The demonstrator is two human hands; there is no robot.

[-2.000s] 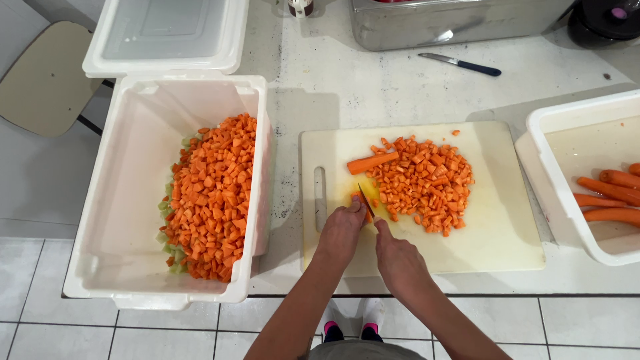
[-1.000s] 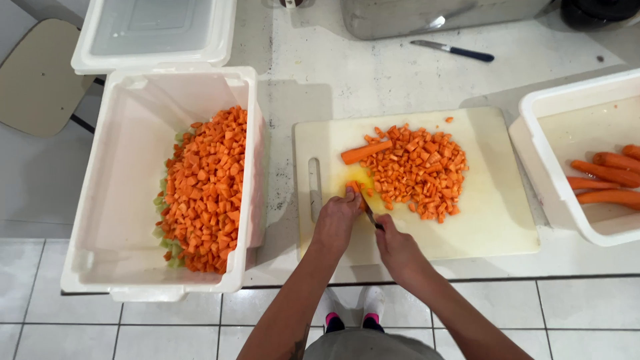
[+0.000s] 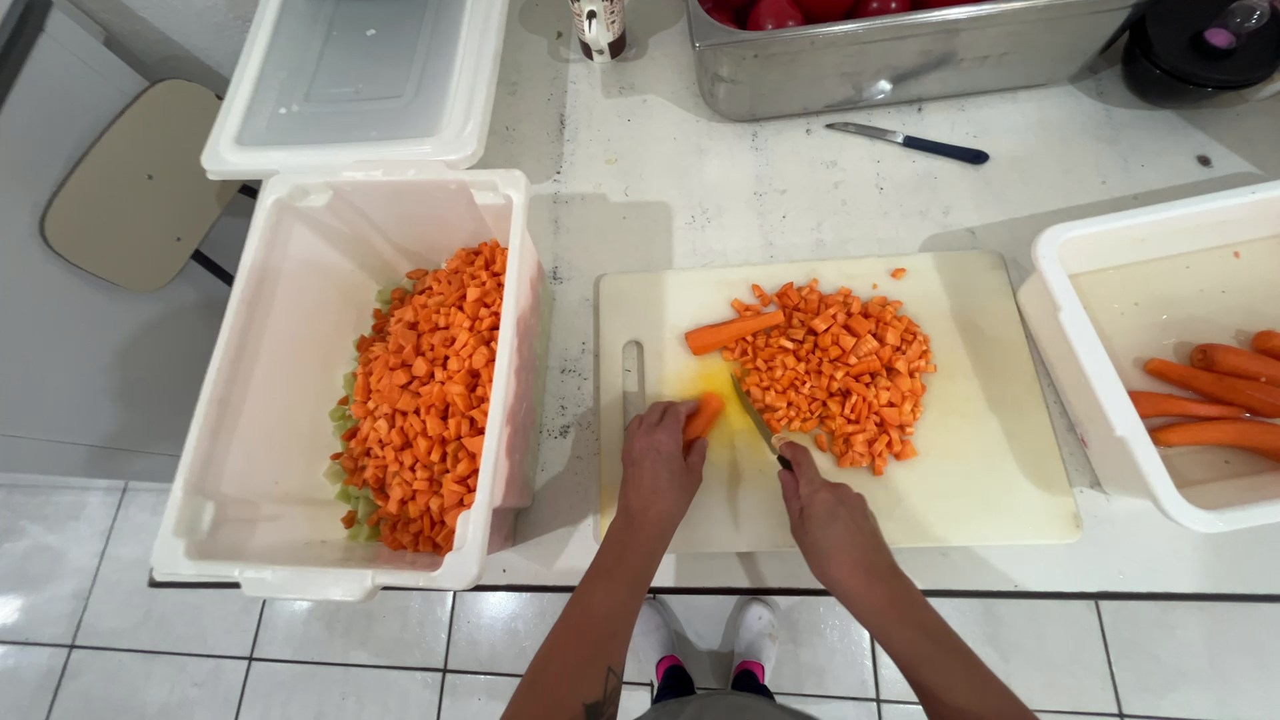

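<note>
On the white plastic cutting board (image 3: 960, 500), my left hand (image 3: 660, 465) holds a carrot piece (image 3: 704, 416) near the board's handle slot. My right hand (image 3: 825, 505) grips a kitchen knife (image 3: 752, 412) by its dark handle, blade against the board between the held piece and a pile of diced carrot (image 3: 850, 365). Another carrot length (image 3: 735, 332) lies at the pile's upper left edge. Yellow-orange stain marks the board beside the blade. To the left, a deep white plastic tub (image 3: 240, 400) holds more diced carrot (image 3: 430, 400) over pale green pieces.
A white tub (image 3: 1110, 400) with several whole carrots (image 3: 1220, 385) stands at the right. Behind the board lie a dark-handled knife (image 3: 910, 143) and a metal pan (image 3: 900, 65) of red items. A mug (image 3: 600, 28), a plastic lid (image 3: 350, 80) and a dark lidded pot (image 3: 1190, 55) are farther back.
The knife was against the carrot piece at my left hand one second ago; now a gap shows between them. My hands have moved apart, and the held piece is tilted upright toward the far edge.
</note>
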